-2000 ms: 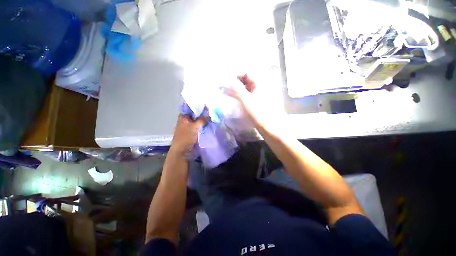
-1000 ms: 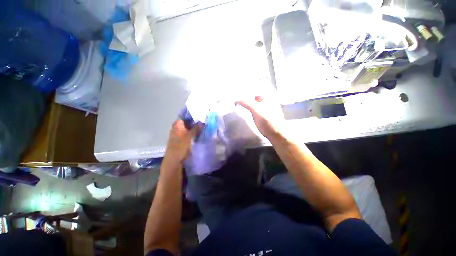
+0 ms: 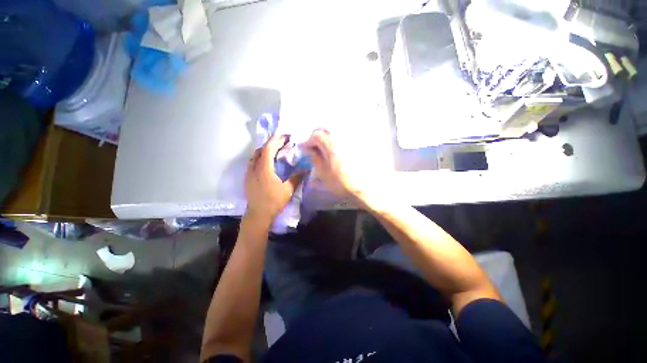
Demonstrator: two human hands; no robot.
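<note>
A thin lilac and light-blue garment panel (image 3: 286, 218) is bunched between my hands at the table's front edge. Its lower end hangs over the edge and its upper part lies on the table, washed out under the lamp. My left hand (image 3: 268, 181) grips the bunched cloth from the left. My right hand (image 3: 325, 162) is at the right side of the cloth with its fingers bent against it; the exact hold is blurred by glare.
The overlock machine (image 3: 434, 85) stands on the white table (image 3: 170, 156) at the right. White and blue scraps (image 3: 162, 67) lie at the far left beside a large blue bottle (image 3: 50, 53). A white piece (image 3: 115, 260) lies on the floor.
The cloth is more tightly bunched, and less of it hangs over the edge. My right hand has moved in towards my left hand, whose fingers now reach up over the cloth.
</note>
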